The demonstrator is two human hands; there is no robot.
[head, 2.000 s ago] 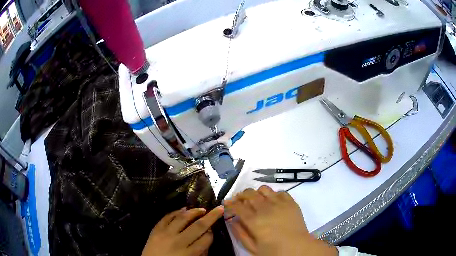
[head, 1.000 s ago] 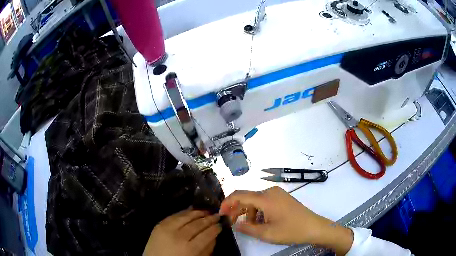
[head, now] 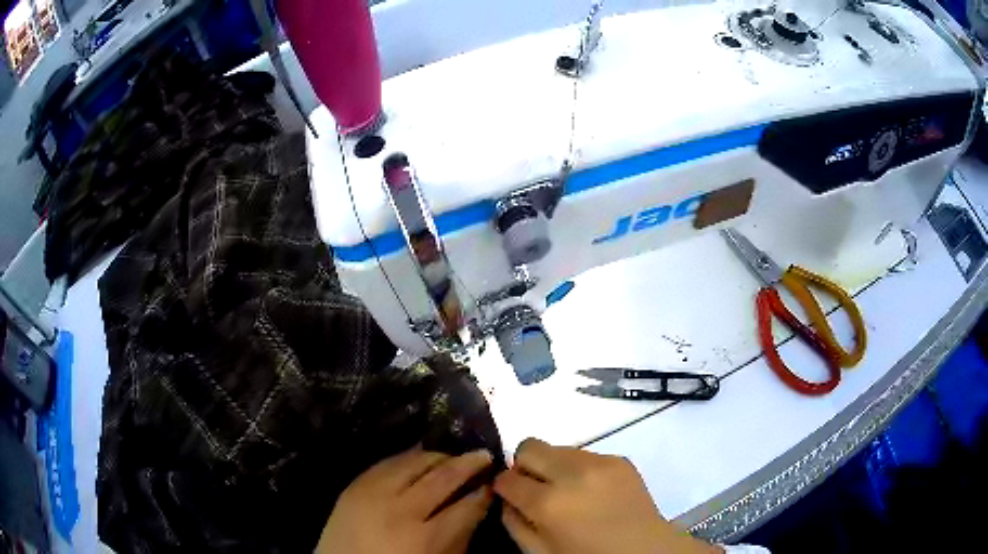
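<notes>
Dark plaid fabric [head: 233,346] lies crumpled left of the sewing machine [head: 650,141] and runs to the needle area. Its right edge looks like a plain dark strip and passes by the presser foot [head: 460,348]. My left hand [head: 417,503] lies on the fabric and pinches its edge with the fingertips. My right hand [head: 580,498] pinches the same edge from the right. The fingertips of both hands meet. What lies under the fingers is hidden.
Black thread snips [head: 655,384] lie right of the needle area. Scissors [head: 796,319] with red and orange-yellow handles lie further right. A pink cone [head: 338,65] stands over the head's left end. A ruler strip [head: 856,433] edges the table front.
The machine sits further right in view. My right hand has opened slightly, then closed back onto the fabric edge beside my left fingertips. The dark strip piece near the foot no longer sticks out.
</notes>
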